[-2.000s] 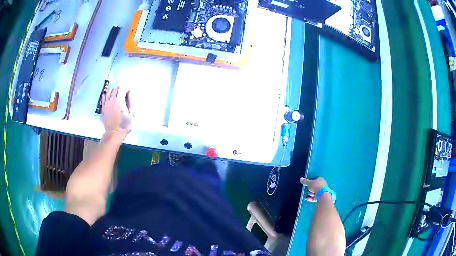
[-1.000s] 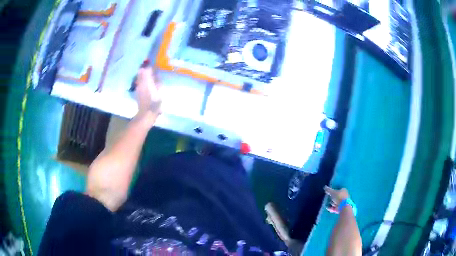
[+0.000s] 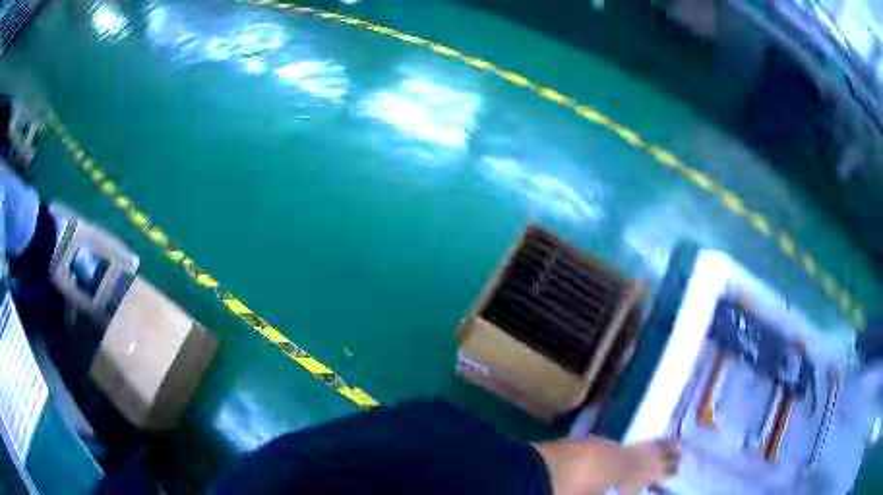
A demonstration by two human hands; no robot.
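The view is tilted and blurred. My left hand [image 3: 651, 462] is at the lower right, over the near edge of the white bench [image 3: 668, 372]; its fingers are too blurred to tell whether it holds anything. My right hand is not in view. On the bench lie a dark flat block with white print [image 3: 760, 343], which looks like the loose laptop battery, and orange bracket pieces [image 3: 712, 392] beside it. The laptop base in its fixture is not in view.
An open cardboard box [image 3: 523, 372] with a row of dark slats stands on the green floor [image 3: 319, 193] beside the bench. A closed carton [image 3: 145, 353] and part of a person in dark clothing [image 3: 34, 232] are at the left. Yellow-black tape [image 3: 232, 305] crosses the floor.
The head view has swung far left, from the laptop base to the floor and the bench's left end. My right hand has left the picture; my left hand now shows at the lower right.
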